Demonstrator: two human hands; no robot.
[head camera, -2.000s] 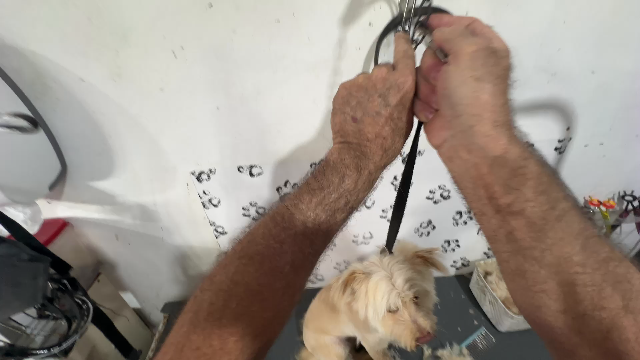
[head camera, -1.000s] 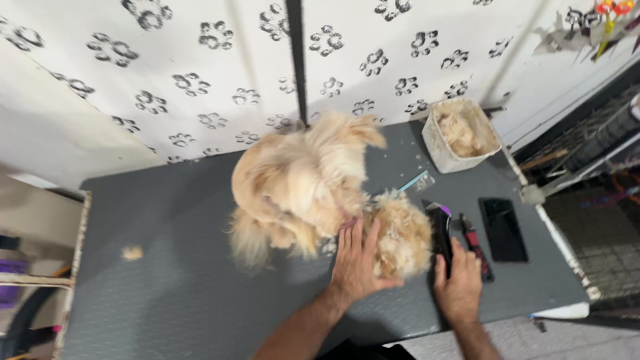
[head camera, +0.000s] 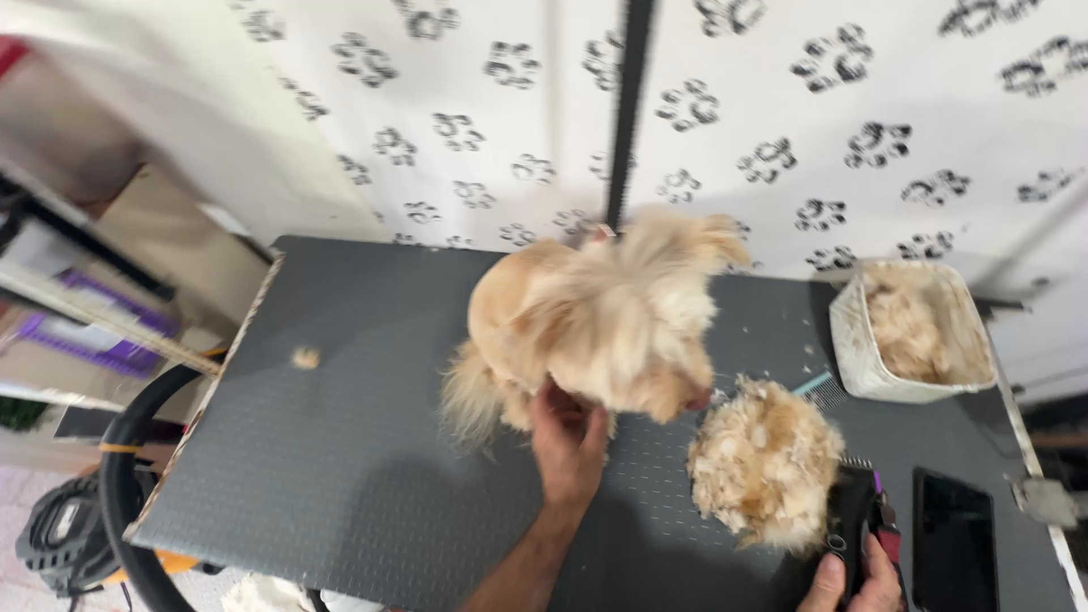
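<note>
A cream, partly clipped small dog (head camera: 612, 314) is on the grey ribbed grooming table (head camera: 357, 476), with a black strap (head camera: 629, 110) running up behind its neck. My left hand (head camera: 569, 442) reaches under the dog's chest or front legs, fingers partly hidden by fur. My right hand (head camera: 858, 582), at the lower right edge, holds a black hair clipper (head camera: 852, 510) with a comb attachment. A heap of clipped fur (head camera: 765, 467) lies between the dog and the clipper. A blue-handled comb (head camera: 820, 391) lies behind the heap.
A white bin (head camera: 909, 382) of fur stands at the back right. A black phone (head camera: 954, 540) and a red-and-black tool (head camera: 888, 540) lie at the right. A white wall with paw prints rises behind. A black hose (head camera: 127, 510) and a vacuum-like machine (head camera: 76, 527) are left of the table.
My hands were up at the strap's top, then down at the fur heap and clipper. My left hand has since moved left from the heap to the dog. The view has swung downward.
</note>
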